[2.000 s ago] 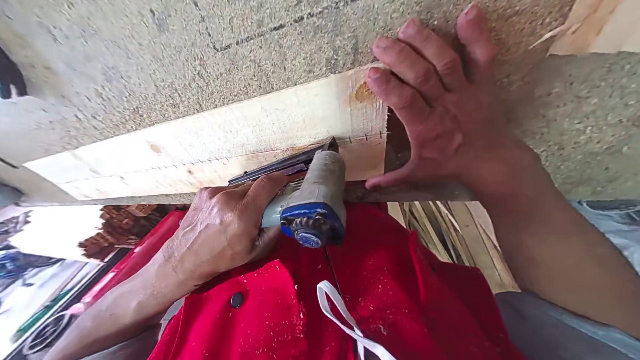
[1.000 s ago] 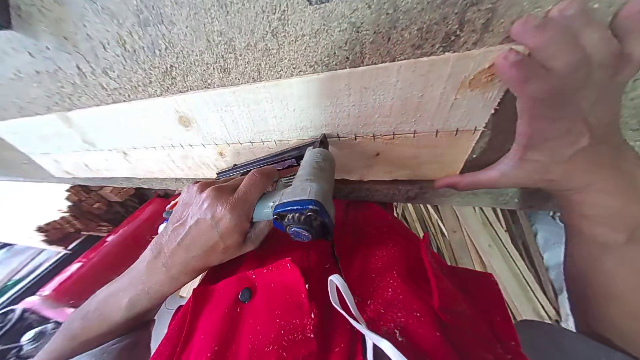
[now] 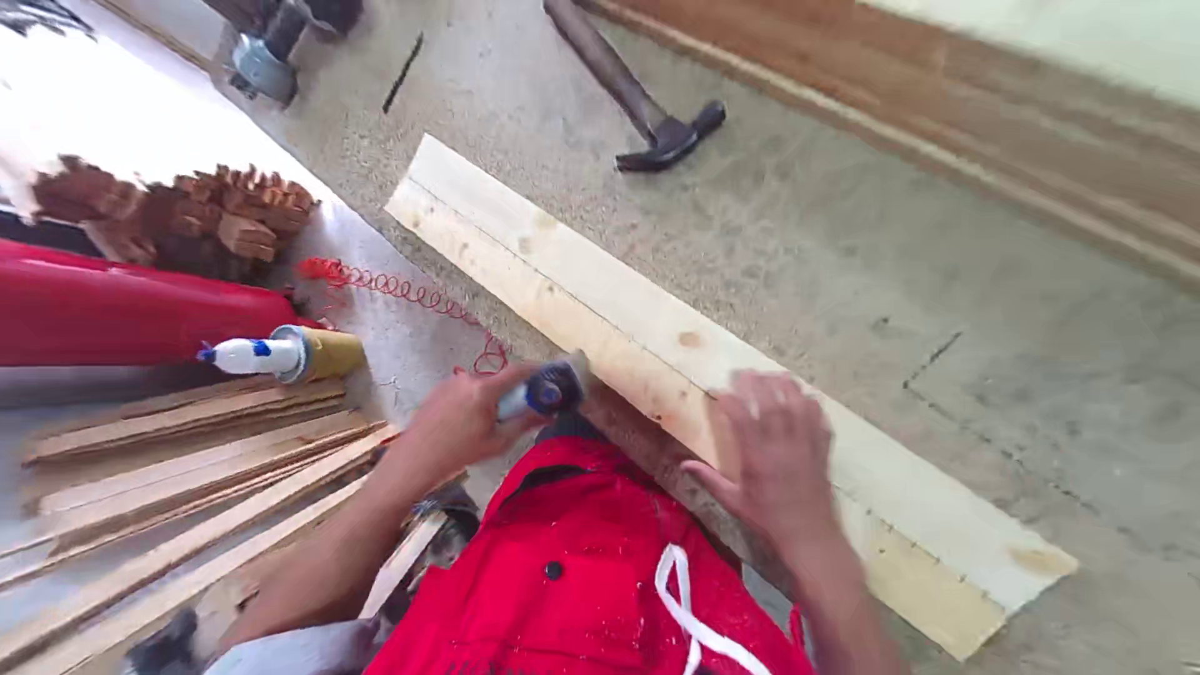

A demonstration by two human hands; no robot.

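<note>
A long pale pine board [image 3: 609,309] lies diagonally on the rough workbench, with a lengthwise seam; staples cross it near the lower right end. My left hand [image 3: 473,412] holds a pneumatic stapler [image 3: 553,386] by its grip, at the board's near edge. Its nose is blurred, so contact with the wood cannot be told. My right hand [image 3: 773,445] rests on the board right of the stapler, fingers over the seam and thumb toward the near edge.
Beyond the board lies a claw hammer [image 3: 670,141], with a wooden panel [image 3: 937,122] behind. At left are a coiled red air hose [image 3: 403,286], stacked wood pieces [image 3: 248,220], a red tank [image 3: 141,305], a glue bottle in a tin [image 3: 323,354] and wood strips [image 3: 216,469].
The stapler has come off the seam, where it was one second ago, to the near edge. My right hand has left the board's end and lies on its face. The view has swung widely.
</note>
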